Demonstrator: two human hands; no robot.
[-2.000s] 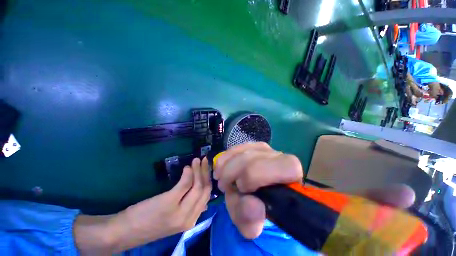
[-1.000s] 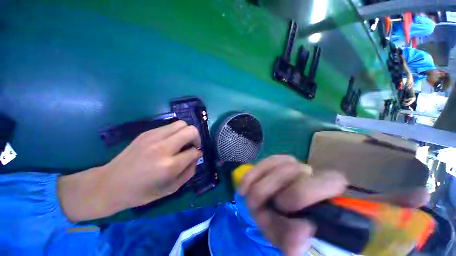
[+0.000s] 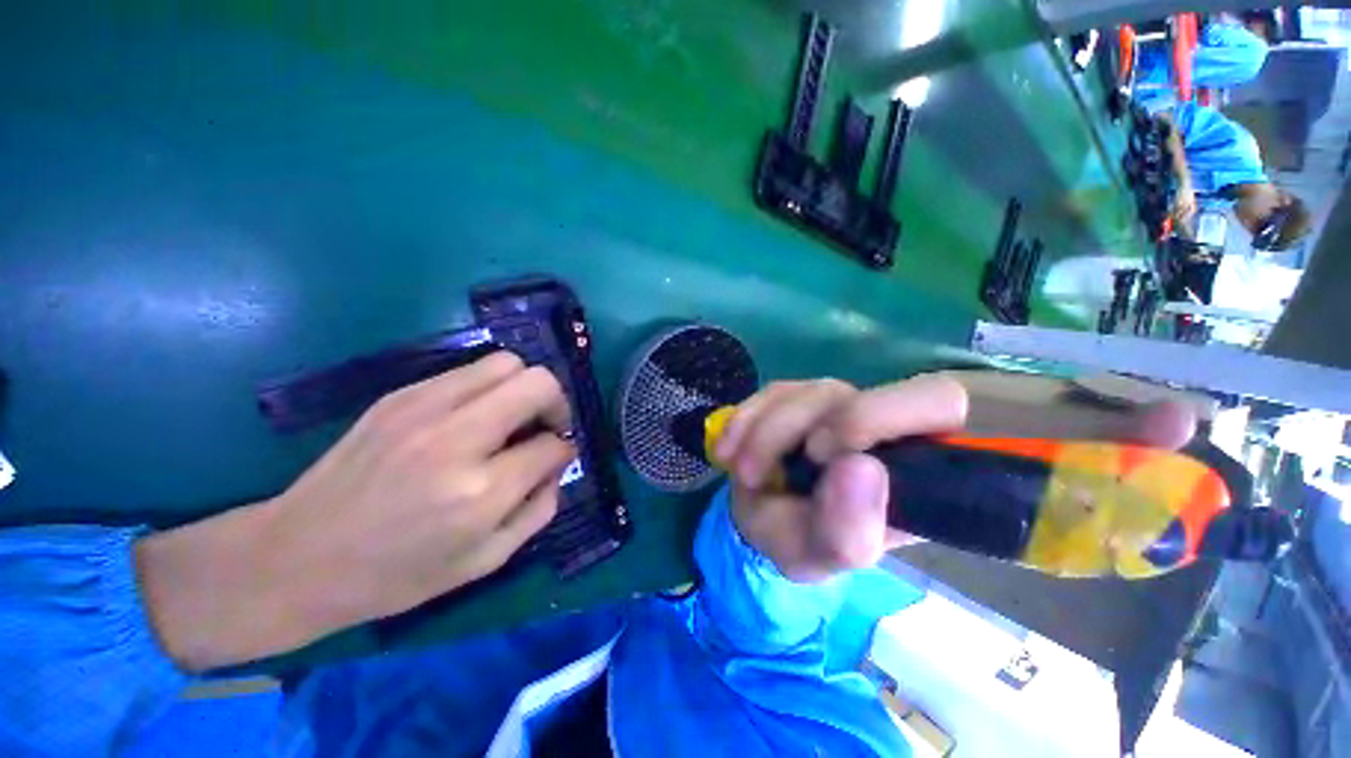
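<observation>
A black bracket unit (image 3: 593,444) lies on the green surface in front of me, one long arm pointing left. My left hand (image 3: 445,481) is on it, fingers bent over its middle and hiding part of it; a small white patch shows at the fingertips. My right hand (image 3: 830,474) is closed around the orange, yellow and black electric screwdriver (image 3: 1008,504), held roughly level. The screwdriver's nose is over the round grey screw dish (image 3: 652,415), which holds dark screws on its far side. The bit tip is too dark to tell.
Another three-armed black bracket (image 3: 830,200) lies farther up the belt, with more units (image 3: 1012,282) beyond. A metal rail (image 3: 1126,363) and a brown carton (image 3: 1022,403) are at the right. People in blue smocks (image 3: 1222,156) sit at the upper right.
My left hand has come from beside the bracket onto it. The bracket now lies slightly tilted and farther left in view. The screwdriver's nose has moved from near the bracket to the dish.
</observation>
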